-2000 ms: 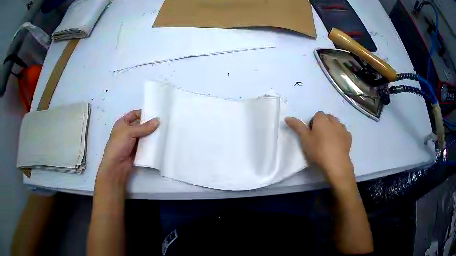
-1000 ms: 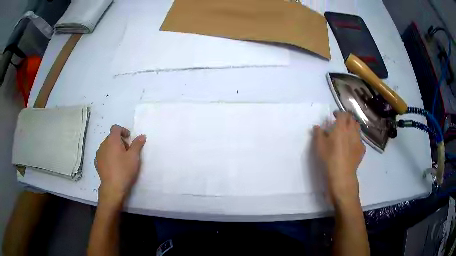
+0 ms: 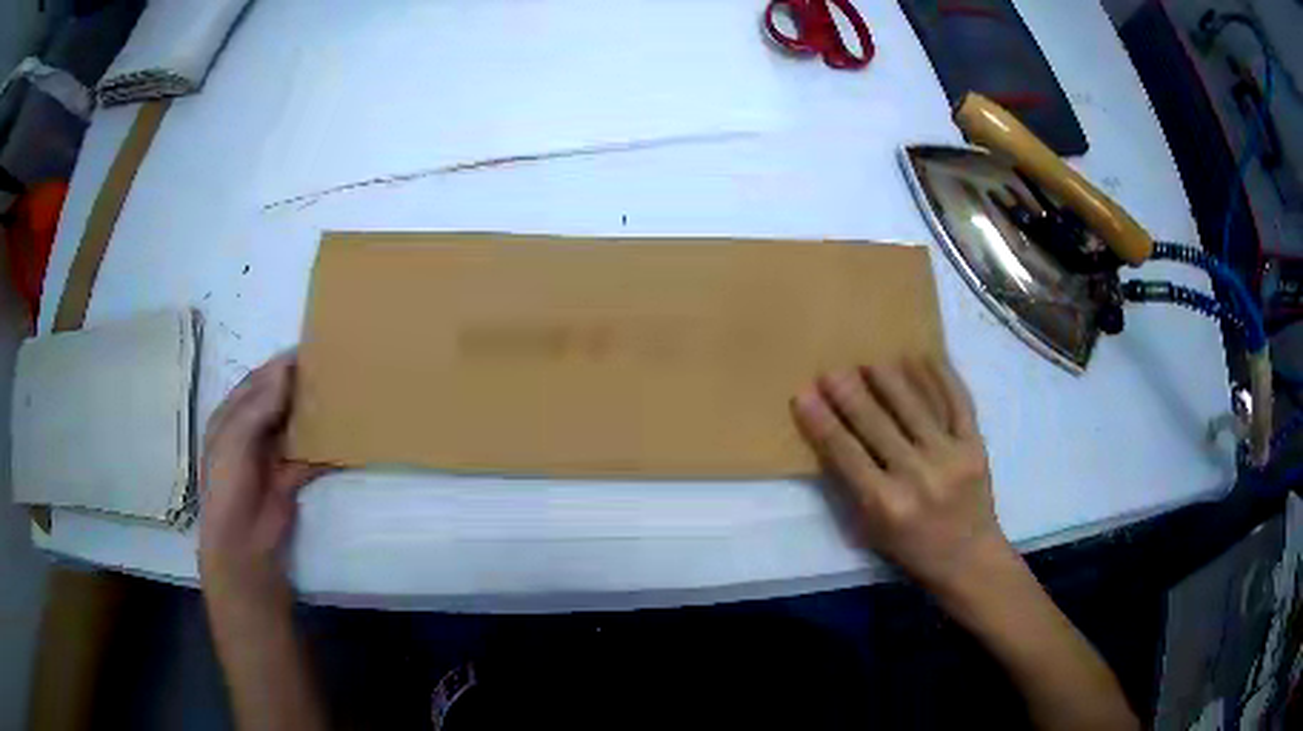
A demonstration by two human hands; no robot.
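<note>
The tan-brown card template point(image 3: 600, 407) lies lengthwise at the front middle of the white table, with a dark smudge near its middle. My left hand point(image 3: 253, 464) is at its left edge, fingers at the lower left corner. My right hand point(image 3: 900, 464) lies with spread fingers on top of its lower right part. The white fabric panel is hard to tell from the table; a pale strip point(image 3: 572, 521) shows below the template's front edge.
The steam iron point(image 3: 1015, 236) with yellow handle lies at the right, hoses running right. A dark iron rest point(image 3: 993, 64) and red-handled scissors point(image 3: 817, 29) are at the back. A pressed stack point(image 3: 103, 417), a brown strip point(image 3: 112, 214) and another folded stack point(image 3: 175, 43) are at the left.
The white panel was handled, then spread flat. The template has come from the back of the table to the front, between my hands. The scissors now show where it lay.
</note>
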